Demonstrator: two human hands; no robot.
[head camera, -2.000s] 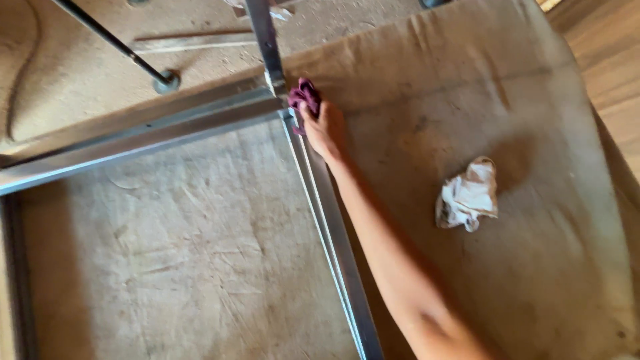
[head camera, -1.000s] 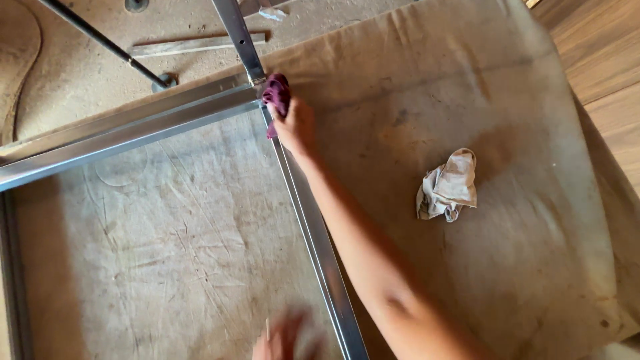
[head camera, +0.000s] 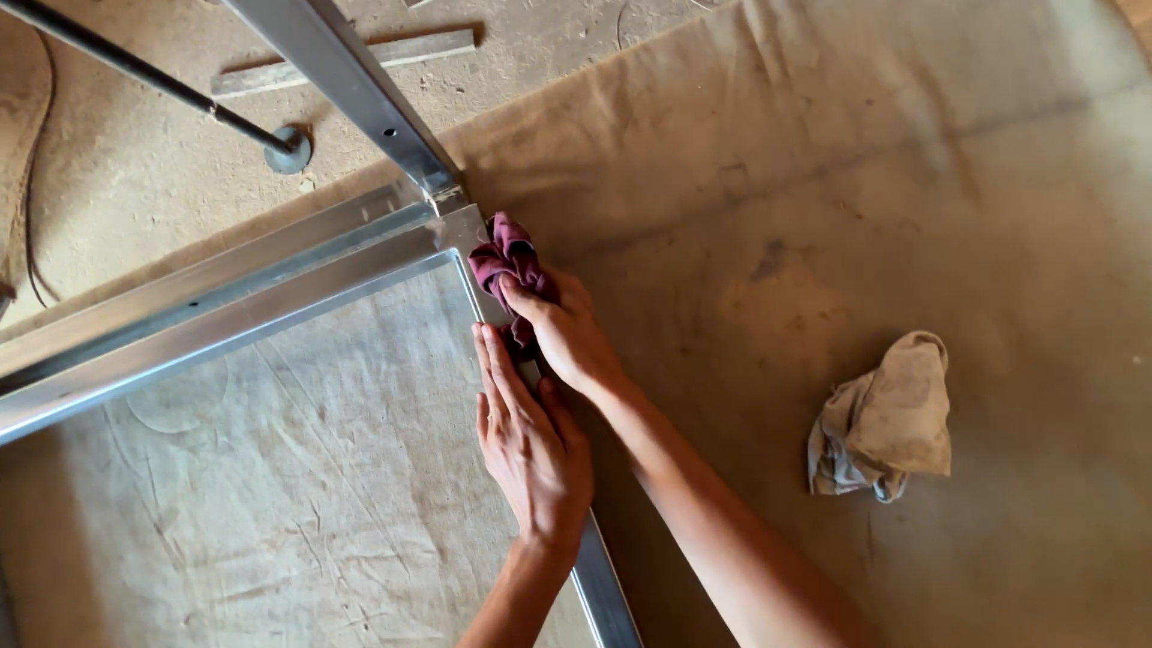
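Observation:
My right hand grips a crumpled maroon cloth against the side member of a metal frame, just below its corner. Beside it, my left hand lies flat along the same member, fingers pointing toward the corner and holding nothing. The frame's double top rail runs from that corner to the left edge. From the corner a metal upright with a small hole extends to the top of the view. A bunched beige rag lies on the brown ground cloth to the right.
The frame rests on a wrinkled brown ground cloth. Beyond the cloth's edge, a dark rod with a round foot and a flat strip are on the rough floor. A thin cable runs at the far left.
My left hand, blurred at the bottom edge one second ago, now lies on the side member beside my right hand. The view has moved closer to the corner.

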